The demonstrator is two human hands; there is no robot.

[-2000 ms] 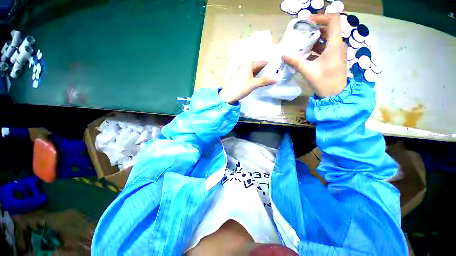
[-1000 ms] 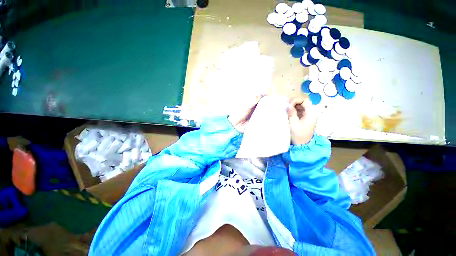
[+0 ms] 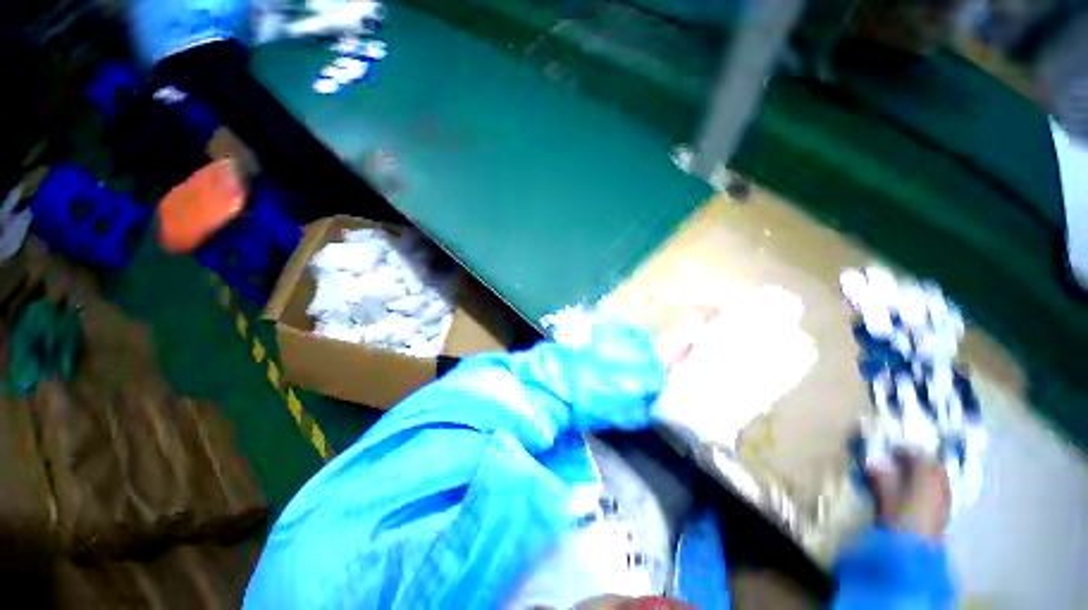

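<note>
White sheets (image 3: pixel 758 358) lie on the tan cardboard (image 3: pixel 823 453) in front of me, overexposed and hard to separate. My left hand (image 3: pixel 682 340) is at their near left edge, mostly washed out; I cannot tell whether it grips a sheet. My right hand (image 3: pixel 909 489) is blurred and lies at the near end of the loose pile of white and dark blue discs (image 3: pixel 913 358). Its fingers touch or cover some discs, and whether any are held is unclear. The white cylinder is not visible.
An open carton (image 3: pixel 358 363) with crumpled white pieces (image 3: pixel 376 292) stands below the green bench (image 3: pixel 525 155) at left. A pale board (image 3: pixel 1026 500) lies at right. A grey post (image 3: pixel 746 89) rises at the back. Another person's blue sleeve (image 3: pixel 191 24) shows top left.
The view has turned and tilted. The sheet held between both hands before is no longer held up. My right hand has moved away to the disc pile; my left is over the white sheets.
</note>
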